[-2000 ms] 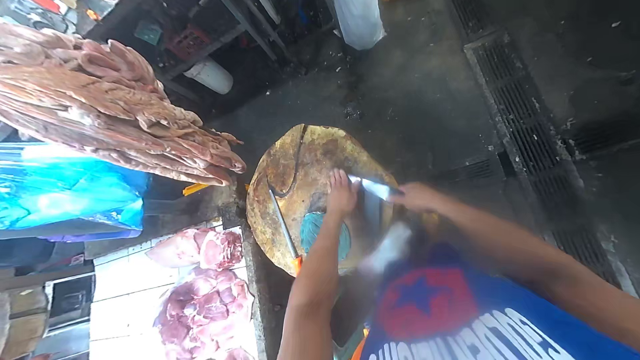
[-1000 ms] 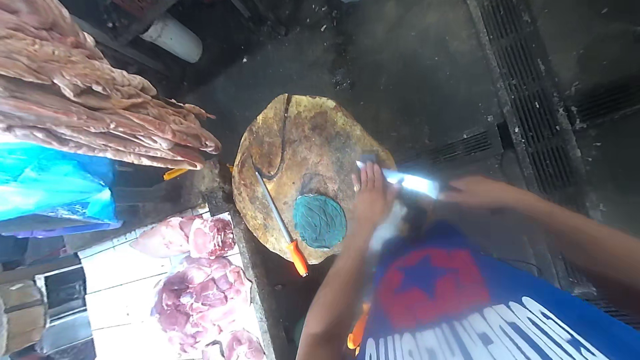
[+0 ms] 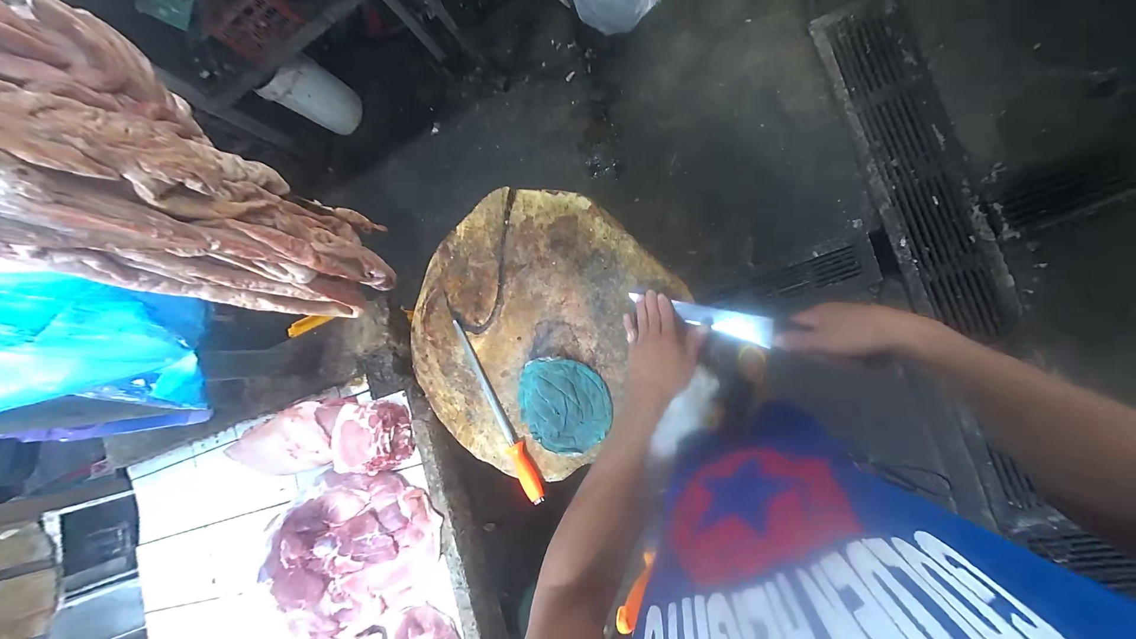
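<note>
A knife (image 3: 723,323) with a bright blade lies level over the right edge of a round wooden chopping block (image 3: 568,248). Its handle end is in my right hand (image 3: 830,330), closed around it. My left hand (image 3: 658,346) rests at the block's right edge, fingers against the blade near the tip; whether they grip it is hidden. On the block, left of my left forearm, sits a round teal pad (image 3: 565,405). Further left lies a sharpening steel (image 3: 486,382) with an orange handle that reaches over the block's near edge.
Cuts of raw meat (image 3: 355,541) lie on a white tiled counter (image 3: 204,497) at the lower left. Long strips of meat or offal (image 3: 177,195) hang at the upper left, above a blue plastic bag (image 3: 98,346). Metal drain grates (image 3: 923,169) run along the dark floor.
My left hand, over the middle of the block two seconds ago, is now at its right edge. The teal pad, partly covered by my forearm then, shows fully.
</note>
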